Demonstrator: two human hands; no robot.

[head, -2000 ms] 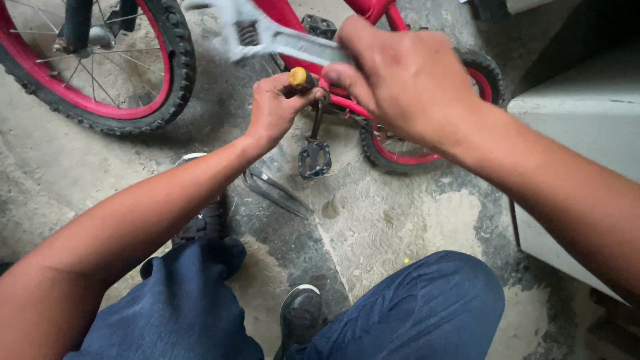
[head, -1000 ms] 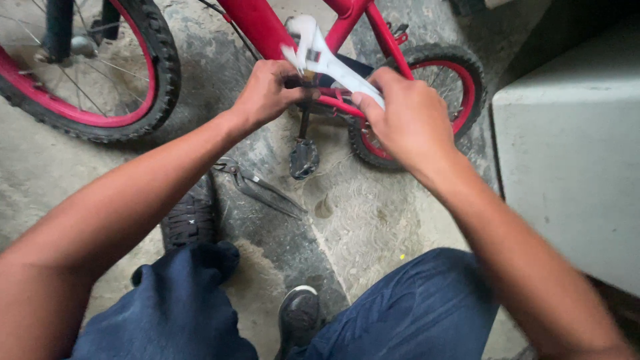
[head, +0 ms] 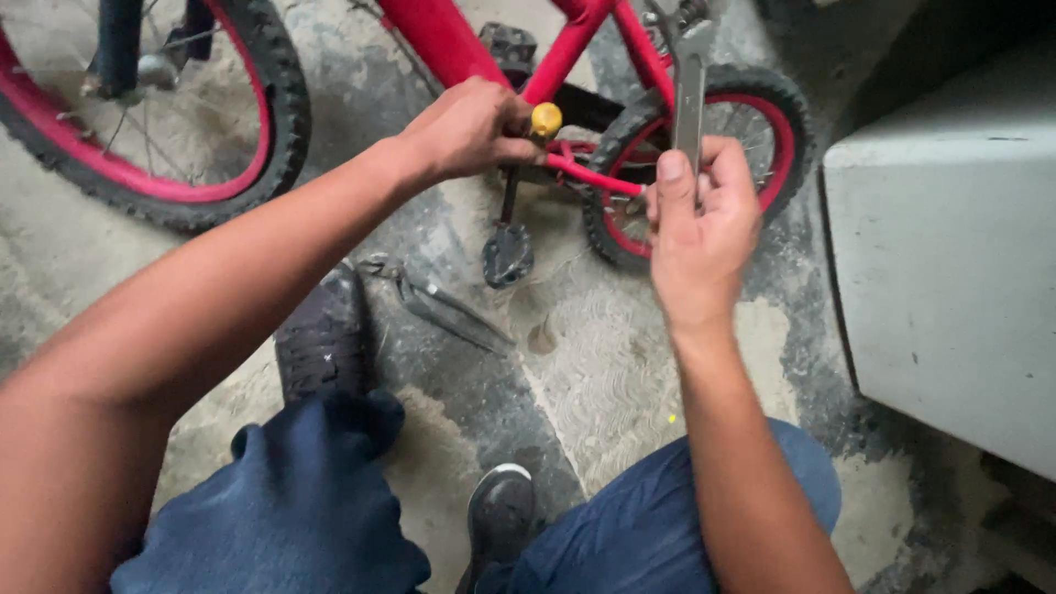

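Observation:
My right hand (head: 701,214) grips a metal adjustable wrench (head: 689,95), held upright with its jaws at the top of the view, over the small bicycle's rear wheel (head: 784,148). At the bicycle's crank area, my left hand (head: 474,128) is closed around a tool with a yellow end (head: 546,120); its lower part is hidden by the fingers. The red frame (head: 450,41) runs above the left hand. A black pedal (head: 507,256) hangs below it on the crank arm. The spoked front wheel (head: 272,132) with a red rim is at the upper left.
Pliers with dark handles (head: 454,318) lie on the stained concrete floor, beside my dark shoe (head: 326,338). My other shoe (head: 502,503) is lower down. A pale, box-like object (head: 949,247) stands at the right, close to the rear wheel.
The wrench was over the left hand and the yellow-ended tool one second ago; my right hand has since moved it right and turned it upright. My left hand stays at the crank area.

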